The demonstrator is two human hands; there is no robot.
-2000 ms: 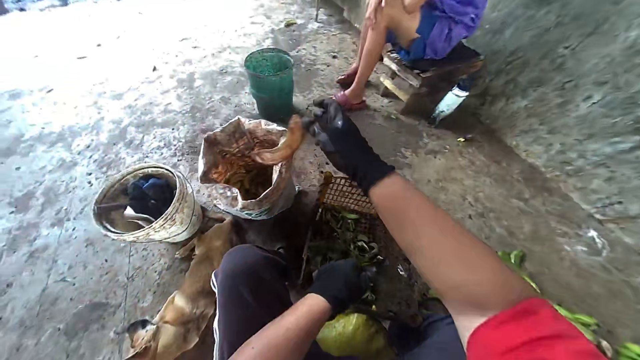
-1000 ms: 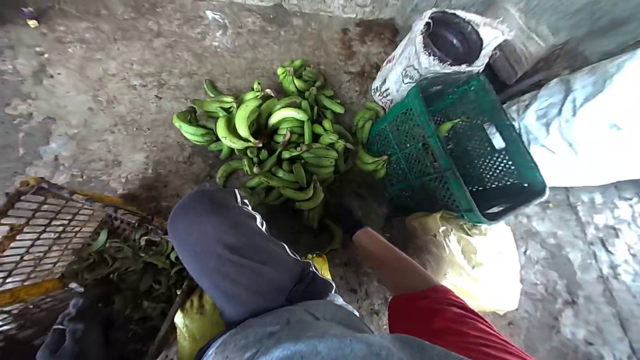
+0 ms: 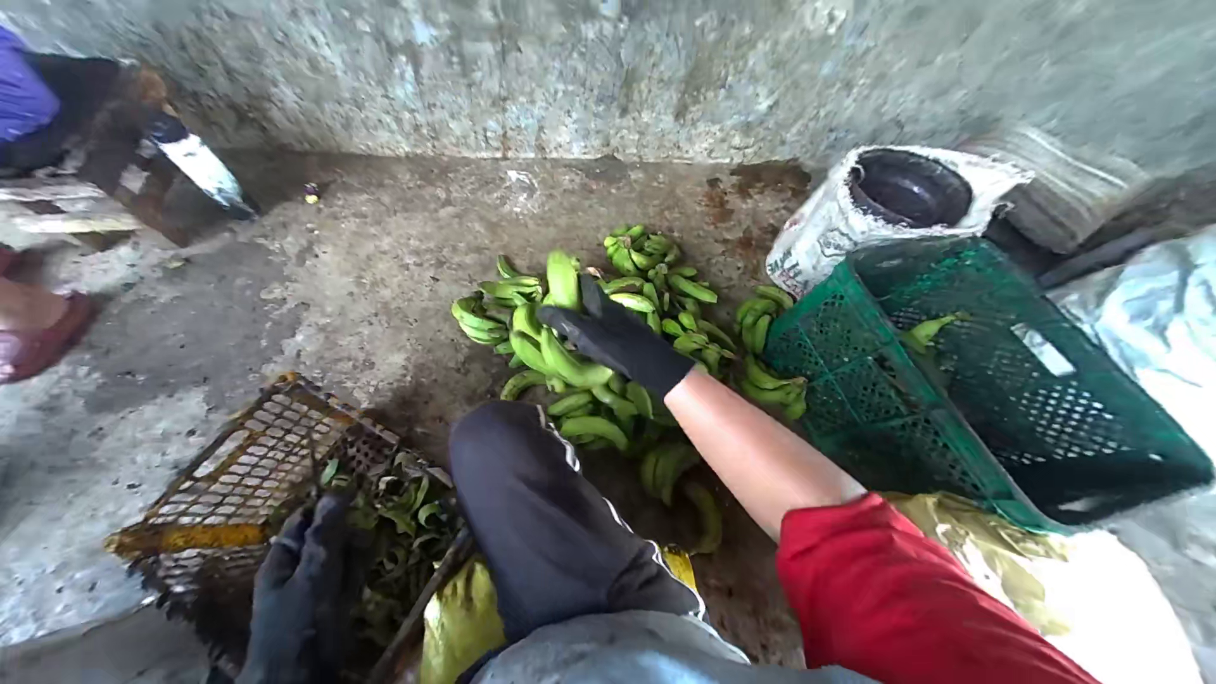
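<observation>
A pile of green bananas (image 3: pixel 594 404) lies on the concrete floor in front of my knee. My right hand (image 3: pixel 617 337), in a black glove, reaches onto the pile, its fingers around an upright green banana (image 3: pixel 563 280); whether it grips the fruit firmly is not clear. Lower left, my left hand (image 3: pixel 299 579), in a dark glove, is over a crate of green peels (image 3: pixel 404 522). Its fingertips are partly blurred, and whether it holds anything does not show.
A yellow-brown plastic crate (image 3: pixel 228 475) stands at left, a green plastic crate (image 3: pixel 855 389) at right. Behind that is a white sack with a black basin (image 3: pixel 912 188). A wall (image 3: pixel 532 85) runs across the back. Someone's foot (image 3: pixel 43 337) and a low wooden bench (image 3: pixel 76 204) are at far left.
The view has swung right from the bucket and sack to the banana pile. My right hand, two seconds ago beside a peeled-looking piece over the sack, is now on the green bananas.
</observation>
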